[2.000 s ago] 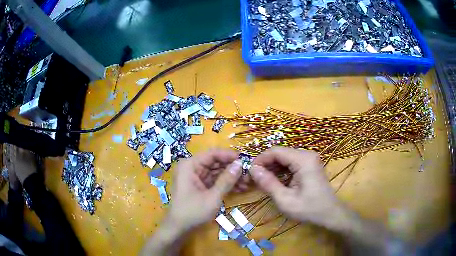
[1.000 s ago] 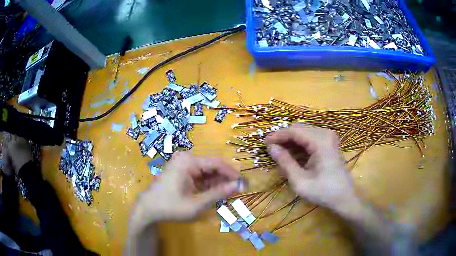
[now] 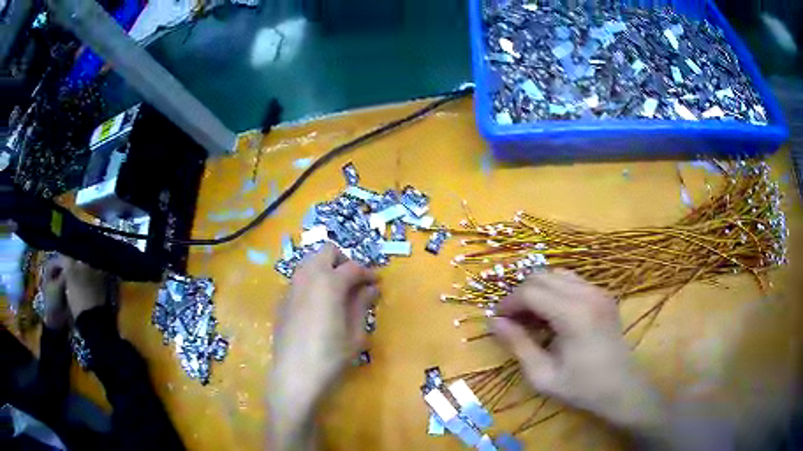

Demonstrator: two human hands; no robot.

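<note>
A loose pile of small circuit boards (image 3: pixel 365 220) lies left of centre. My left hand (image 3: pixel 326 317) is over the pile's lower edge, fingers curled down; its fingertips are blurred, and I cannot tell if it holds a board. Small dark pieces show beside its fingers. My right hand (image 3: pixel 559 339) is at the white connector ends of the twisted wire bundle (image 3: pixel 616 238), thumb and forefinger close together; whether a lead is between them cannot be told. Joined boards with leads (image 3: pixel 453 410) lie near the front edge, leads trailing right under my right hand.
A blue bin (image 3: pixel 634 141) heaped with boards stands at the back right. A black cord (image 3: pixel 330 158) curves across the table to a black device (image 3: pixel 163 176) at the left. A second board pile (image 3: pixel 189 326) lies near another person's hands and dark sleeves.
My left hand has moved up and left from the centre to the board pile. My right hand remains by the connector ends. The whole view has shifted, so the table things appear further right and lower.
</note>
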